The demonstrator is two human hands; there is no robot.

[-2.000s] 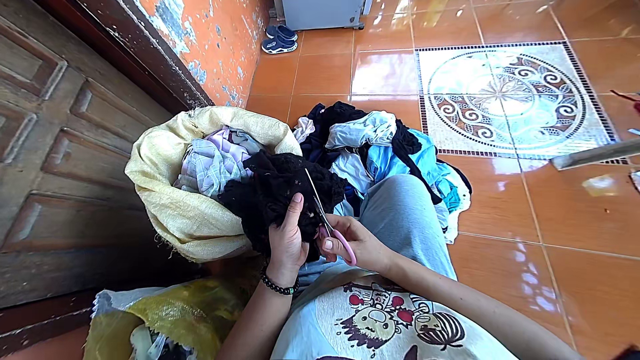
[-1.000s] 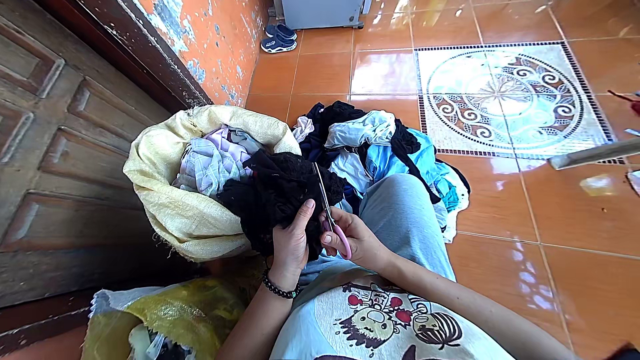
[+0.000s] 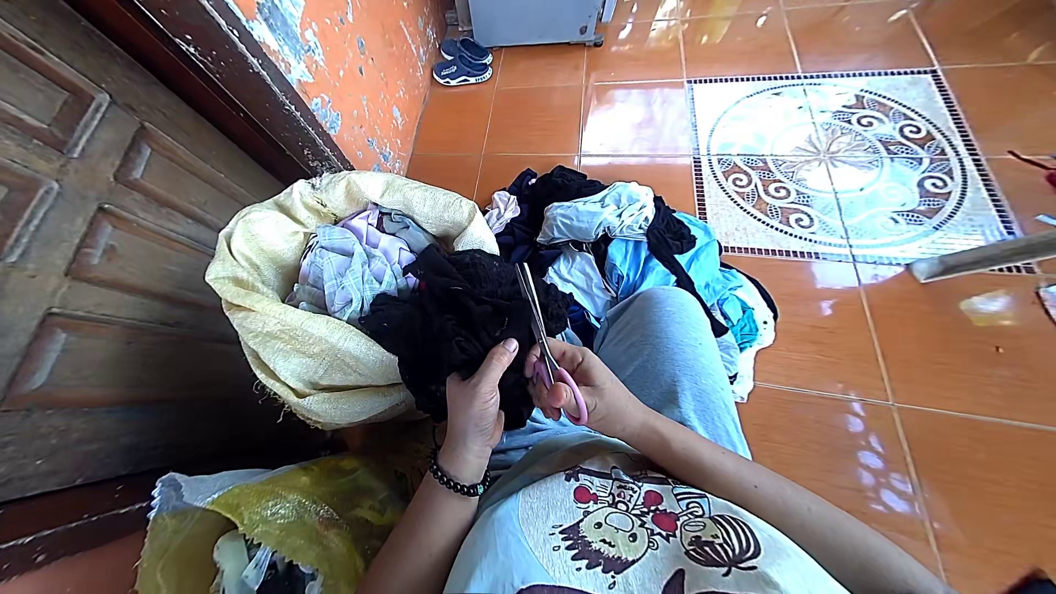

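Note:
My left hand (image 3: pixel 481 396), with a black beaded bracelet at the wrist, grips a bunched black lace-like cloth (image 3: pixel 462 318), its thumb lying on top. The fingers beneath are hidden by the fabric. In my right hand (image 3: pixel 590 388) is a pair of scissors (image 3: pixel 536 318) with pink handles, its metal blades slightly apart and pointing up and away along the cloth's right side. The black cloth partly overhangs an open cream woven sack (image 3: pixel 322 375), which holds pale lilac and plaid fabric (image 3: pixel 351 264).
A heap of clothes (image 3: pixel 610 214) lies on the tiles beyond my knee. A yellow woven bag (image 3: pixel 305 511) sits at lower left, near a wooden door (image 3: pixel 124 247). Dark clogs (image 3: pixel 462 66) rest by the wall. A wooden bar (image 3: pixel 986 254) juts in from the right.
The scissor blades have swung a little, from nearly together one second ago to slightly apart. Both hands stay close together at the black cloth.

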